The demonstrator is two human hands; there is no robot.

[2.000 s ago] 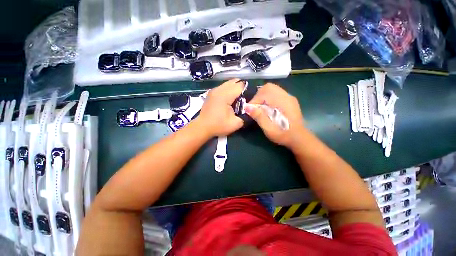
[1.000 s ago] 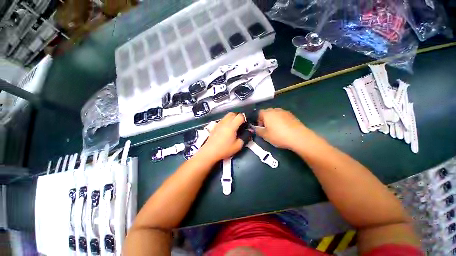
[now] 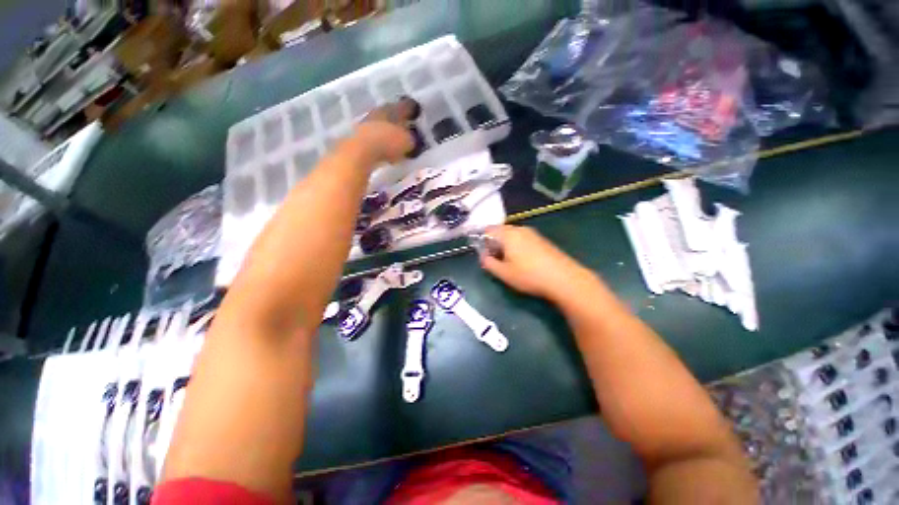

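My left hand (image 3: 382, 136) reaches over the translucent compartment tray (image 3: 296, 120), its dark-capped fingertips at a pocket beside the bare black watch heads (image 3: 447, 128). Whether it grips one cannot be told. My right hand (image 3: 520, 260) is at the lower right corner of the white foam board, fingers curled; a small greyish thing shows at its fingertips, unclear. Two watch heads with one white strap half each, one (image 3: 418, 314) upright and one (image 3: 447, 294) slanted, lie on the green mat. Another part-assembled watch (image 3: 353, 321) lies left of them.
Several watches lie on the white foam board (image 3: 483, 215). Loose white strap halves (image 3: 680, 242) are piled at right. Plastic bags (image 3: 680, 99) and a green-faced item (image 3: 557, 176) are upper right. A slotted foam tray (image 3: 74, 414) stands at left, stacked trays (image 3: 853, 414) lower right.
My left hand has moved from the bench up and away to the compartment tray. Both hands have parted, leaving two one-strap watches lying on the mat. The camera view has shifted.
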